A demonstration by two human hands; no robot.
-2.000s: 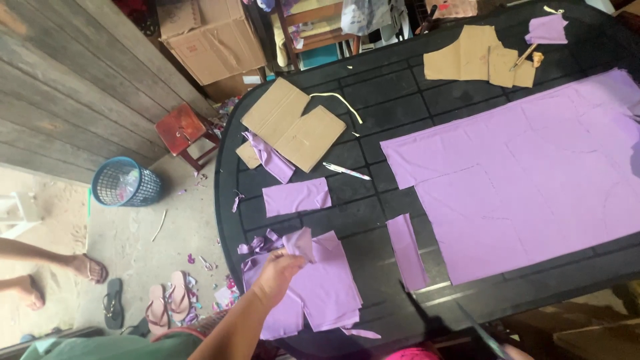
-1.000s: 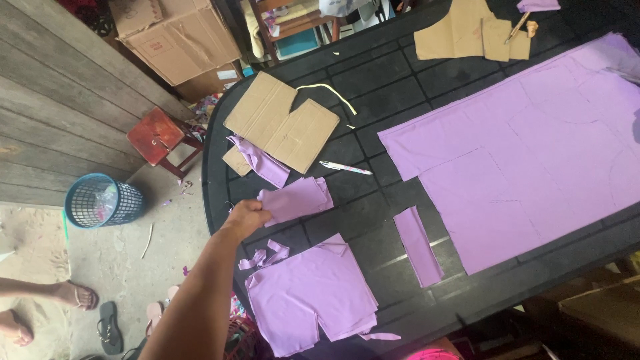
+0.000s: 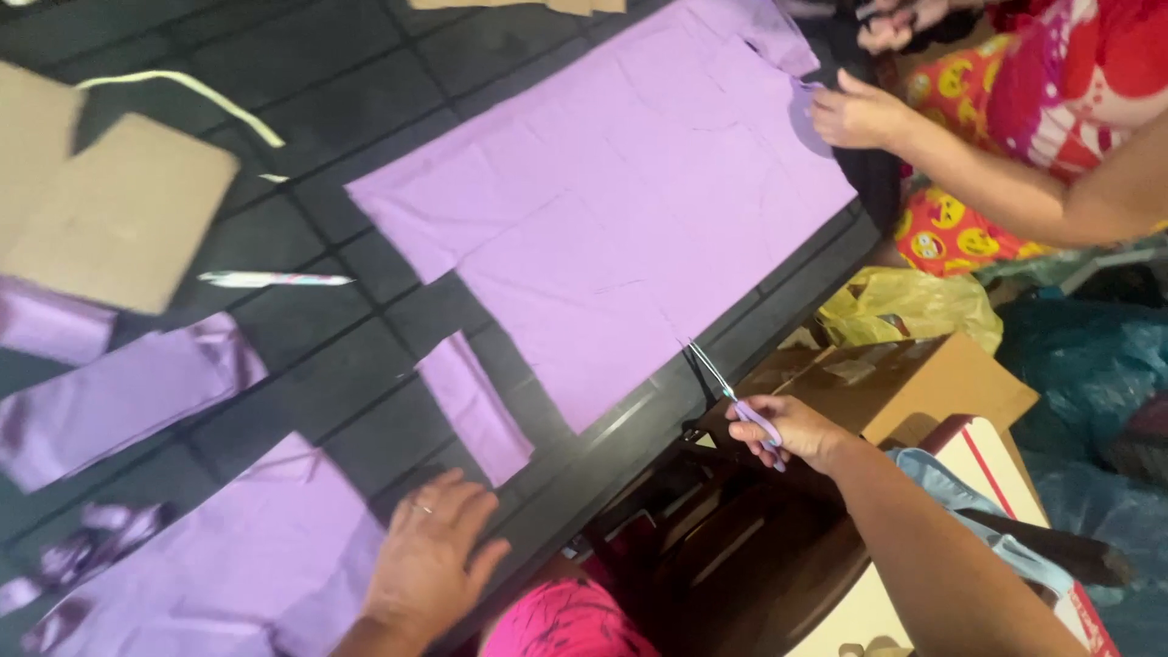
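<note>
My right hand grips a pair of scissors by lilac handles, with the blades at the near edge of a large lilac fabric sheet marked with drawn lines. My left hand is empty with fingers apart, beside a stack of cut lilac fabric and just below a narrow lilac strip. A folded lilac piece lies at the left, near fabric scraps. At the far right, a co-worker's hand touches the sheet's edge.
Cardboard pieces, a pen and a pale yellow strip lie on the black table. Beyond the table's near edge stand a cardboard box, a yellow plastic bag and a red-trimmed white box. A co-worker sits at the right.
The view has swung right. The folded lilac piece, gripped by one of my hands a second ago, is released on the table. The scissors in my right hand and the co-worker's hands are now in view.
</note>
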